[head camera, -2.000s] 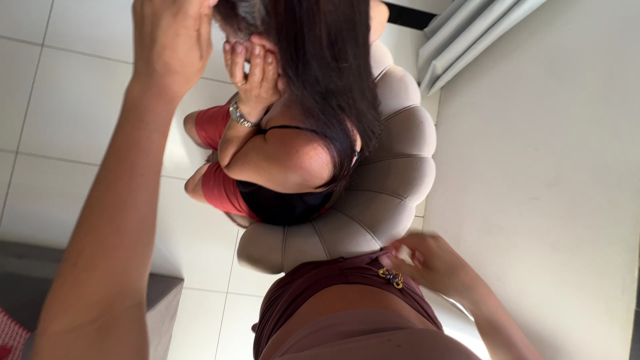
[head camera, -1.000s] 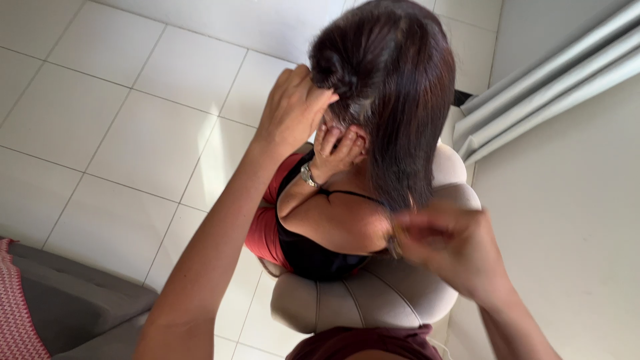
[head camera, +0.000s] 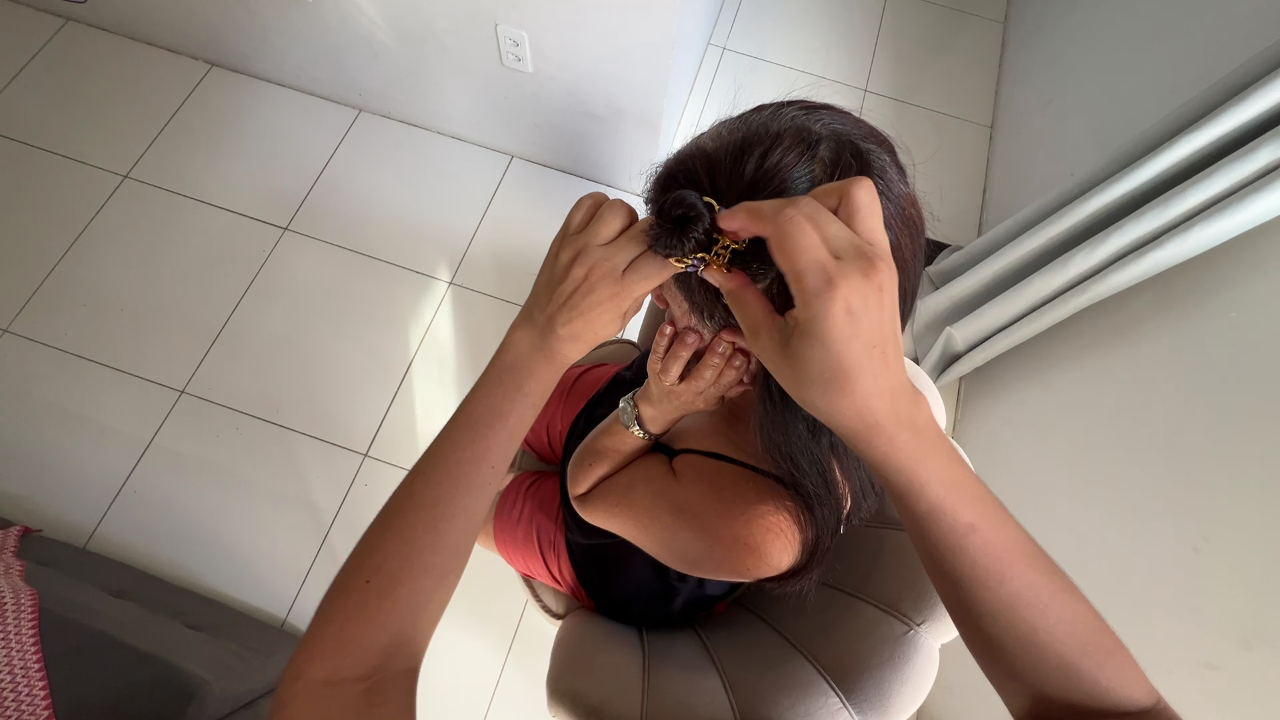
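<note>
A seated person with long dark hair (head camera: 790, 150) leans forward, a hand with a metal wristwatch (head camera: 630, 414) against the face. A small twisted bun of hair (head camera: 684, 222) stands out at the side of the head. Around the base of the bun lies a gold-coloured ornate hair clip (head camera: 715, 257) with small purple parts. My left hand (head camera: 600, 280) has its fingers closed at the bun's lower left, pinching hair and the clip's edge. My right hand (head camera: 825, 290) grips the clip's right side between thumb and index finger. The left fingertips are partly hidden.
The person sits on a beige channel-tufted chair (head camera: 790, 650). A grey curtain (head camera: 1120, 210) hangs at the right beside a pale wall. At the lower left is a grey upholstered seat (head camera: 140, 630) with a pink patterned cloth (head camera: 22, 640). A wall outlet (head camera: 514, 48) shows above.
My right hand has risen from near my waist, where the clip showed, to the bun with the clip. My left hand stays at the hair. The view has shifted.
</note>
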